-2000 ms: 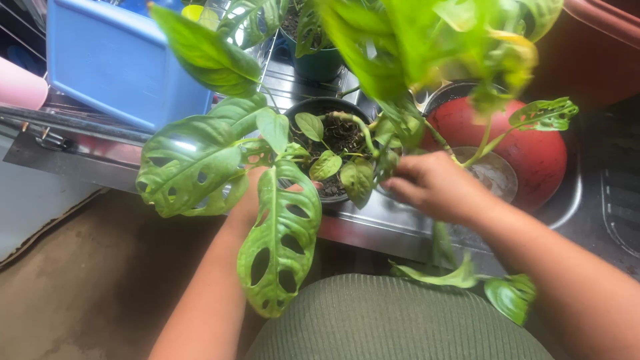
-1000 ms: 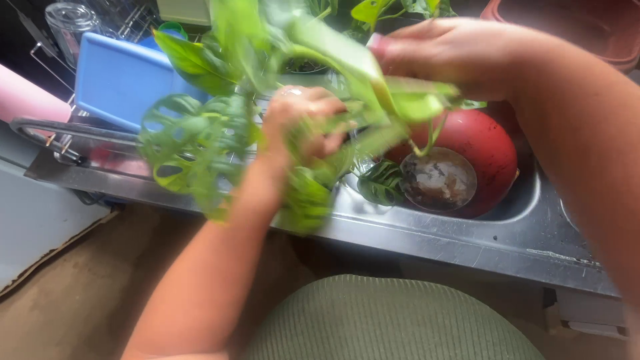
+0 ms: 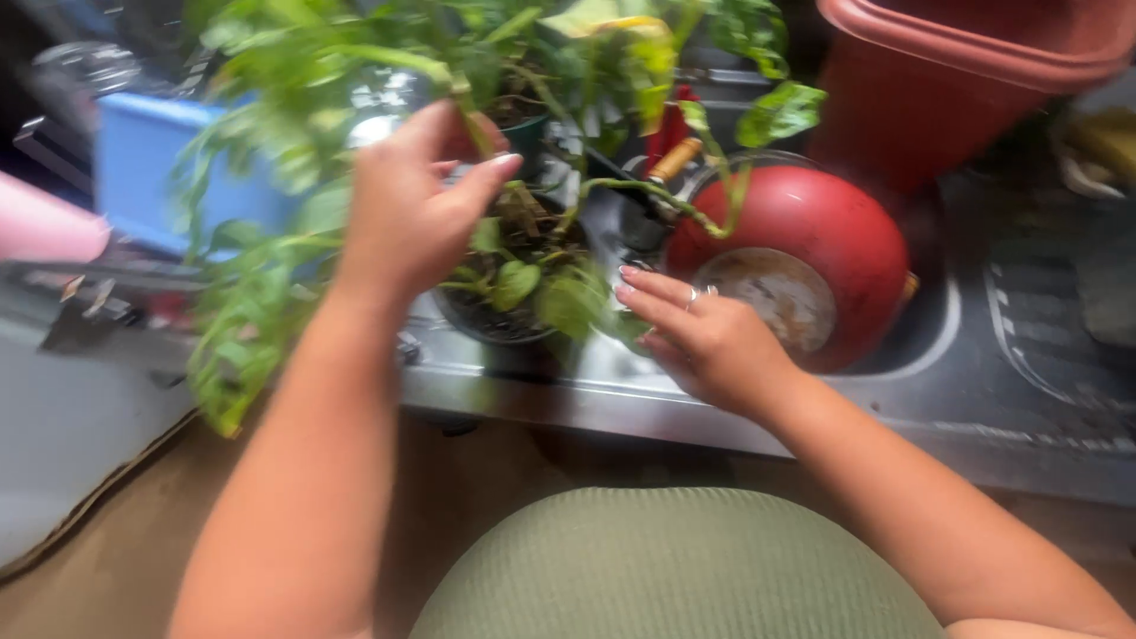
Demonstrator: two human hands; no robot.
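Note:
My left hand [image 3: 426, 191] is raised over the pot's left side, its thumb and fingers closed around a thick green stem [image 3: 461, 98] of a leafy plant with holed leaves [image 3: 240, 342]. Below it, a dark round pot [image 3: 501, 333] of soil with small green leaves [image 3: 515, 284] stands on the steel sink's edge. To the right of the pot is my right hand [image 3: 701, 342], fingers extended and wearing rings, near the low leaves; whether it touches them cannot be told. A bare, curved vine [image 3: 657, 191] arches from the pot toward a red round vessel.
The red round vessel [image 3: 799, 257] lies in the steel sink basin [image 3: 945, 328]. A reddish-brown planter [image 3: 923, 98] stands behind it. At the left are a blue plastic container [image 3: 146, 169] and a pink object [image 3: 49, 217]. Another green pot [image 3: 530, 133] stands behind, near a wooden handle [image 3: 674, 160].
My right hand has come down from high among the leaves to beside the pot. The plant's leaves have swung left, and the dark pot shows again below my left hand.

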